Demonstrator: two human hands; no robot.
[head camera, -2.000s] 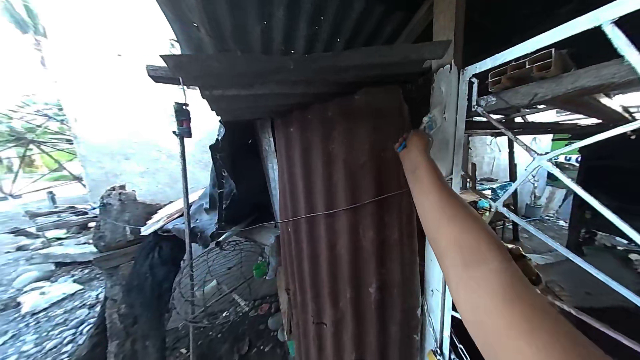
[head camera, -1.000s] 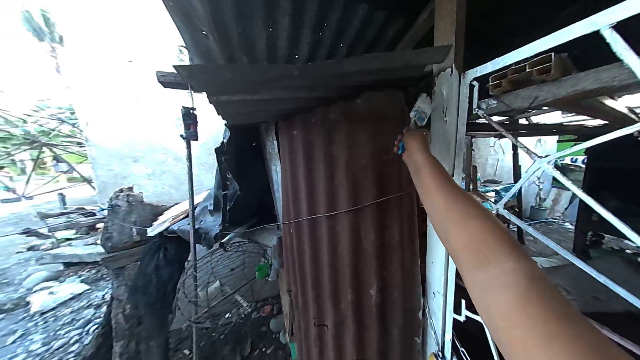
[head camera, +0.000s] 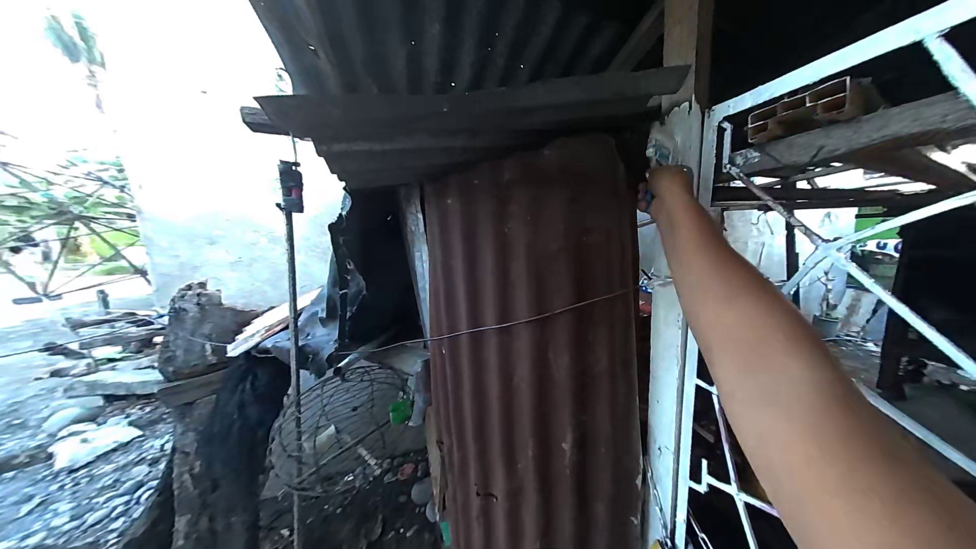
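Note:
My right arm reaches up from the lower right, and my right hand is closed on a small tool, apparently a paintbrush, held against the upper part of the white-painted wooden post. Something blue shows at my fingers; most of the handle is hidden in my hand. Just left of the hand stands a rusty corrugated metal sheet, with a thin wire running across it. My left hand is out of view.
A white metal lattice gate is on the right, with hollow blocks on a beam behind it. Corrugated roofing hangs overhead. At left are a thin upright rod, a tree stump and stony ground.
My right hand has stayed at the upper part of the post, with the tool's head shifting slightly against it. The view has moved a little.

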